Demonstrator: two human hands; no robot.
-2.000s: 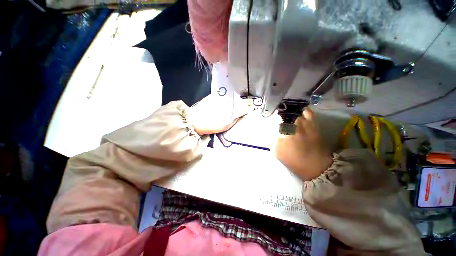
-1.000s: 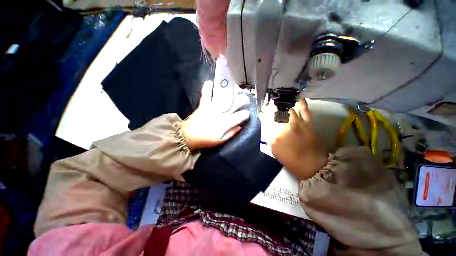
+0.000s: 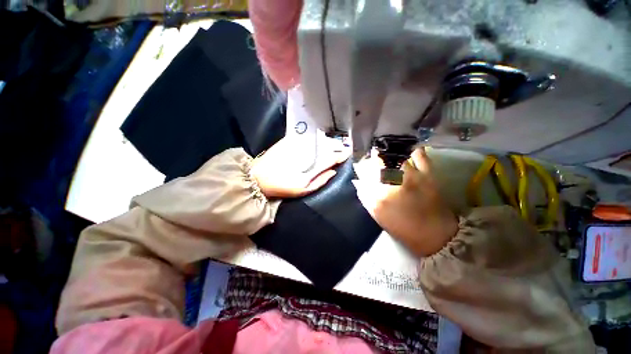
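Observation:
A black fabric panel [image 3: 322, 228] lies under my left hand, from the needle area to near the table's front edge. More black fabric [image 3: 197, 104] lies left and behind, beyond my left sleeve. My left hand [image 3: 297, 166] lies flat on the panel, fingers toward the needle area of the sewing machine [image 3: 415, 62]. My right hand [image 3: 408, 200] is beside the black attachment [image 3: 396, 153], fingertips partly behind it; whether it holds anything is unclear. The needle tip is hidden by glare and the machine head.
Yellow-handled scissors [image 3: 519, 183] lie right of my right hand. A lit phone [image 3: 607, 253] is at the far right, with an orange item above it. Pink fluffy material [image 3: 275, 41] hangs at the machine's left. Ruler marks show on the white table [image 3: 104, 173] near its front edge.
Black fabric has come under my left hand since two seconds ago. Since one second ago, the front panel has shifted slightly and its corner lies on the table. My right hand stays beside the attachment.

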